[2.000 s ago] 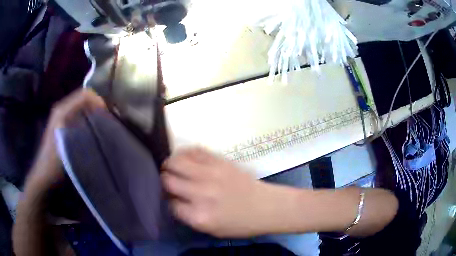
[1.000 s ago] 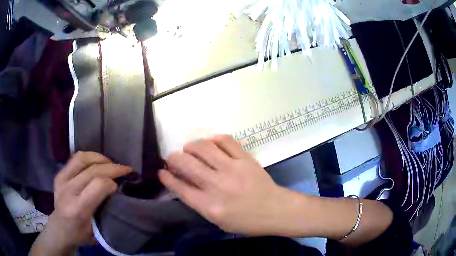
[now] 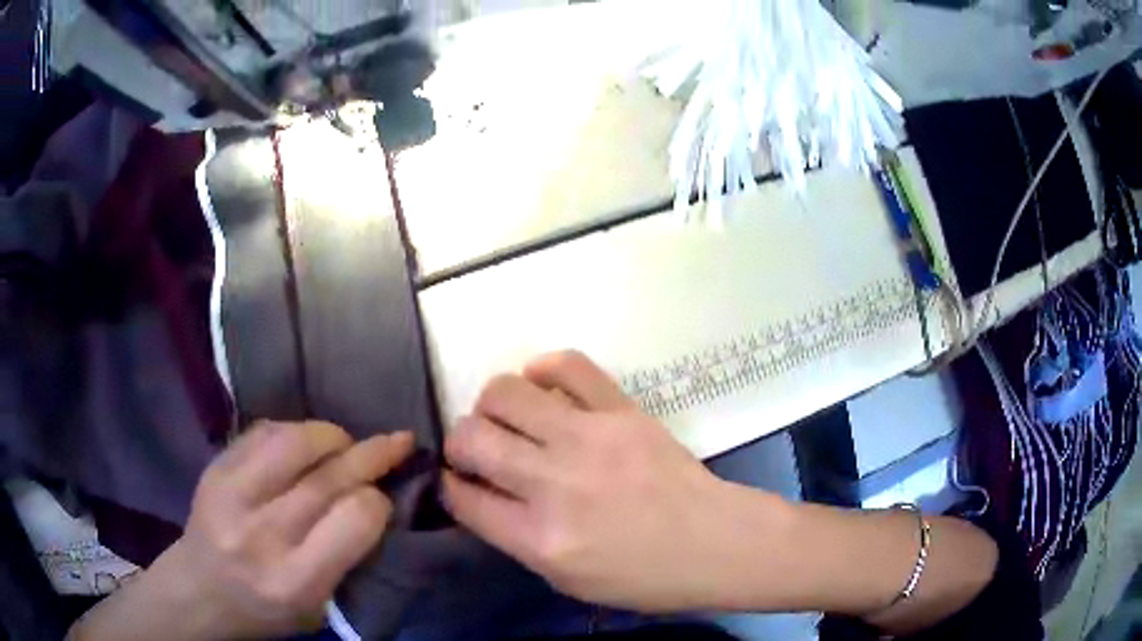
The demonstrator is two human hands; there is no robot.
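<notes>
A grey panel point(image 3: 357, 276) with a white edge on its left and thin maroon lines runs from under the brightly lit presser foot point(image 3: 328, 115) down to my hands. My left hand point(image 3: 294, 507) pinches the panel and a maroon fold at its lower end. My right hand point(image 3: 564, 470) grips the right edge of the same cloth, close beside the left fingertips. The fingertips partly hide the fold. More grey cloth hangs below the hands. The maroon and grey garment body point(image 3: 138, 276) lies heaped to the left.
White strips point(image 3: 776, 107) fan out at the back right. A blue and green-yellow tool point(image 3: 908, 225) lies beside a dark pad point(image 3: 996, 182). A printed ruler point(image 3: 776, 344) runs along the front table edge. A white-edged bundle point(image 3: 1046, 413) hangs at the right.
The raised, blurred cloth has come down and the panel lies smoother. My left hand has moved in from the left, and its fingertips are now close to my right hand.
</notes>
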